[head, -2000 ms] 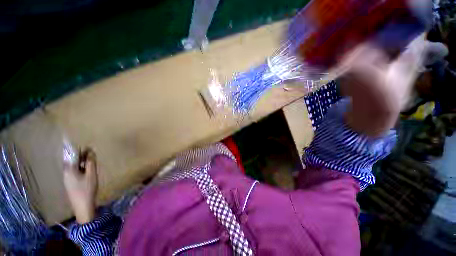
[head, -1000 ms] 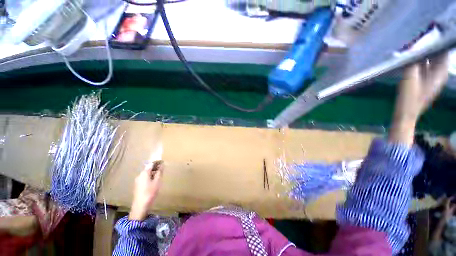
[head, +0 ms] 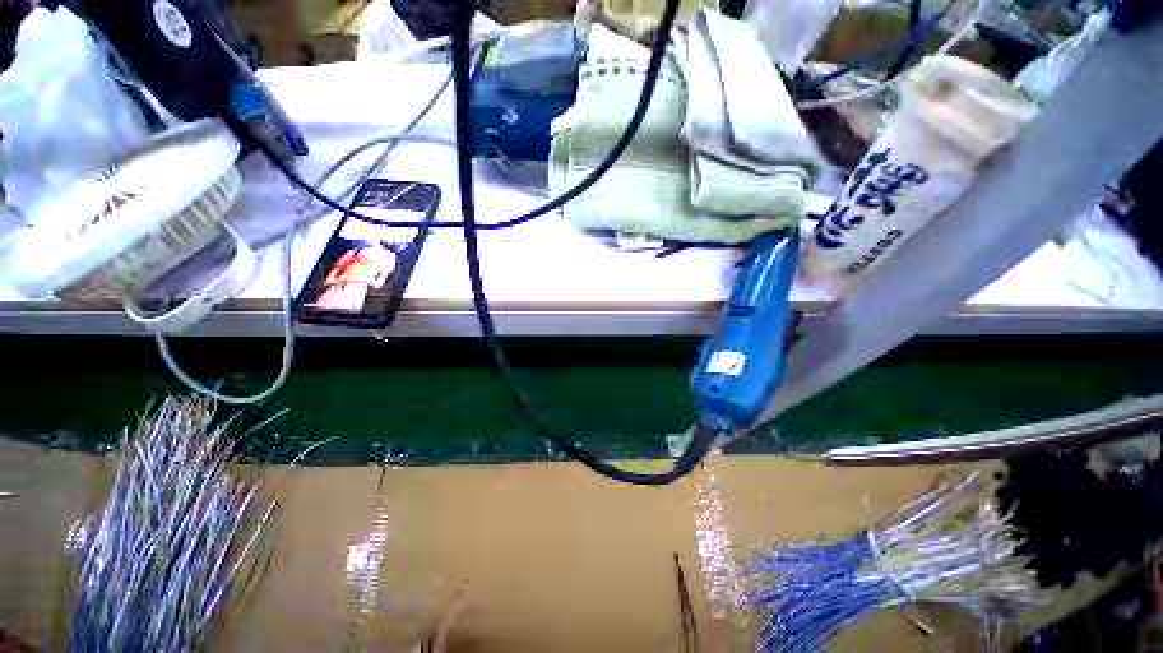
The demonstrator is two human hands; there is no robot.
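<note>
No hand is clearly in view. A faint brownish shape shows at the bottom edge, left of centre; I cannot tell what it is. On the cardboard-covered bench (head: pixel 548 549), a loose heap of blue and white lead wires (head: pixel 166 549) lies at the left. A tied bundle of blue and white wires (head: pixel 880 574) lies at the right. Dark thin tweezers (head: pixel 686 602) lie between them, near the bottom edge. A heap of loose black parts (head: pixel 1078 510) is at the bench's right end.
A blue electric screwdriver (head: pixel 753 338) hangs over the bench's far edge, its black cable looping down. On the white shelf behind are a white fan (head: pixel 134 211), a phone (head: pixel 370 255), a folded cloth (head: pixel 682 147) and a printed white cup (head: pixel 912 166). A grey post (head: pixel 969 242) slants at the right.
The view has tilted up, showing more of the shelf. Both hands, seen one second ago at the left of the bench and upper right, have left clear view.
</note>
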